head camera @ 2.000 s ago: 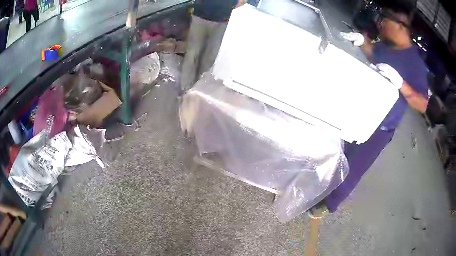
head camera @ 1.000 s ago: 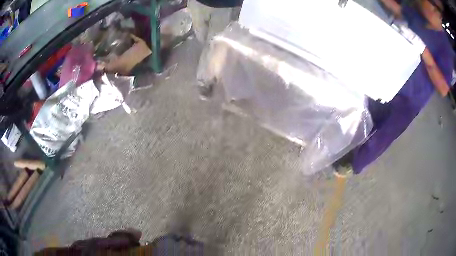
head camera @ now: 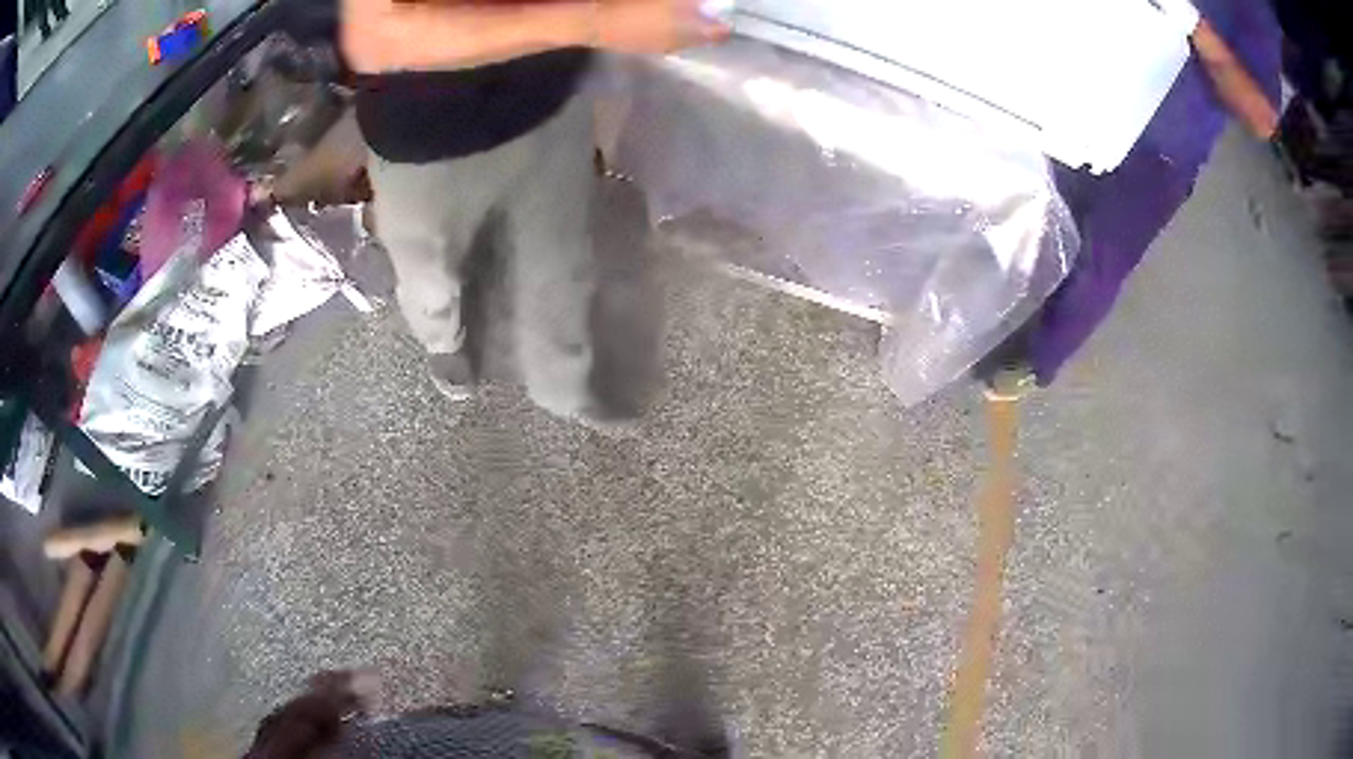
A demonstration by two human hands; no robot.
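Note:
The white sheet-metal housing (head camera: 950, 67) lies at the top right, cut off by the picture's upper edge. It rests on a stand covered with clear plastic wrap (head camera: 905, 208), which hangs down in folds. A dark brown, blurred shape (head camera: 315, 715) at the bottom edge, left of centre, may be my left hand. It is partly cut off, and whether it holds anything cannot be told. My right hand is not in view.
A person in pale trousers (head camera: 497, 252) stands left of the stand, a hand at the housing. Another in purple trousers (head camera: 1150, 223) stands at its right end. A workbench (head camera: 89, 141) runs along the left, with printed white bags (head camera: 171, 371) and brown tubes (head camera: 89, 615) below.
The person in pale trousers now shows in front of the stand's left end, forearm reaching to the housing. My view has tipped down, so the housing sits higher. The brown shape has appeared at the bottom.

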